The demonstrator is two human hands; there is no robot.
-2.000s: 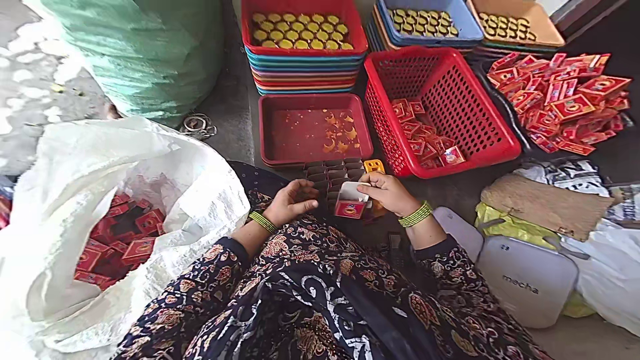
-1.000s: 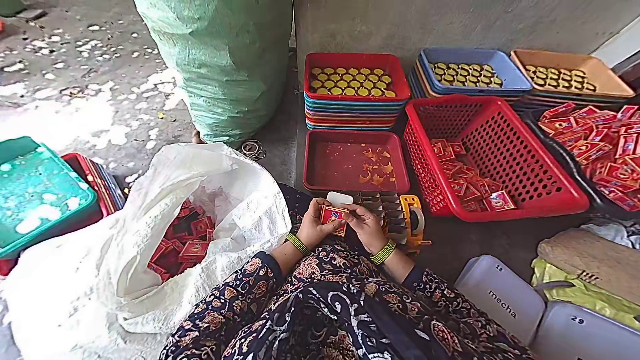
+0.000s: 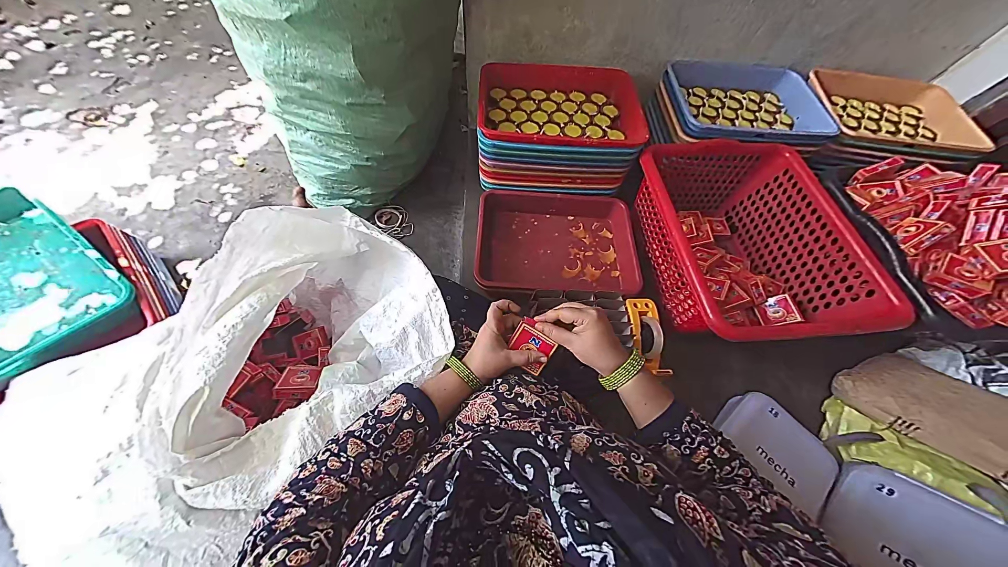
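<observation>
Above my lap, my left hand (image 3: pixel 502 346) grips a small red printed cardboard box (image 3: pixel 532 345) by its left side and lower edge. The fingers of my right hand (image 3: pixel 581 335) pinch the same box at its upper right. Just beyond my hands is a gridded divider (image 3: pixel 587 303), partly hidden by them, with a yellow tape dispenser (image 3: pixel 647 335) at its right. A white woven sack (image 3: pixel 378 307) on the left holds many red boxes (image 3: pixel 299 380). More such boxes (image 3: pixel 736 287) lie in a red perforated plastic basket (image 3: pixel 819 327) at the right.
A shallow red tray (image 3: pixel 555 282) with orange scraps lies ahead. Behind it, stacked trays (image 3: pixel 559 157) hold round yellow-topped pieces. A tall green sack (image 3: pixel 354 102) stands back left, teal tray (image 3: pixel 63 291) far left, a heap of red boxes (image 3: pixel 945 228) far right, grey lids (image 3: pixel 780 449) lower right.
The box's pale flap, raised in both earlier frames, no longer shows, and my hands have closed around its top. The view has swung left since the oldest frame.
</observation>
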